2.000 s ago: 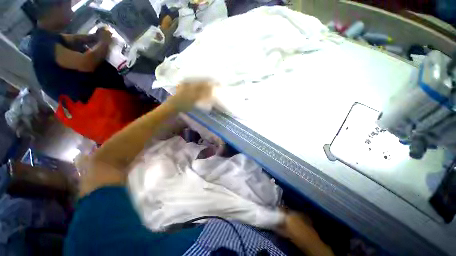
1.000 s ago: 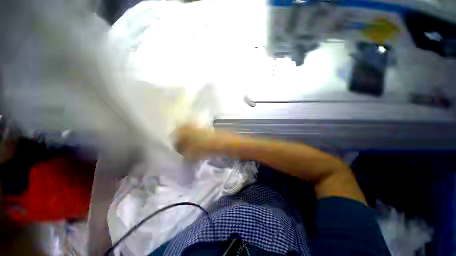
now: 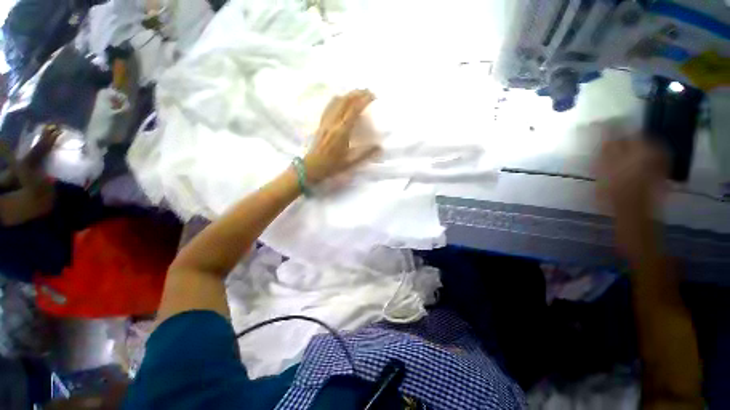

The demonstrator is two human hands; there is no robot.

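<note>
A heap of white garment cloth [image 3: 232, 104] lies on the table left of the machine, and one piece hangs over the front edge. My left hand [image 3: 340, 142] rests on this cloth with its fingers apart, a green band at the wrist. My right hand [image 3: 632, 172] is blurred, over the table's front part below the machine head and left of the phone; whether it holds anything cannot be seen. The sewing machine head [image 3: 588, 40] is at the upper right, with a dark cylinder [image 3: 563, 92] under it. The needle area is washed out by glare.
A dark smartphone [image 3: 674, 128] lies right of my right hand. The table's front edge bears a ruler tape [image 3: 512, 220]. More white cloth [image 3: 320, 296] lies on my lap, by the checked apron. A person's arm [image 3: 28, 188] and a red cloth [image 3: 116, 268] are at left.
The blurred white cloth at left now lies on the table. My right hand has moved from the cloth to the far right. My left hand has come into clear view on the cloth.
</note>
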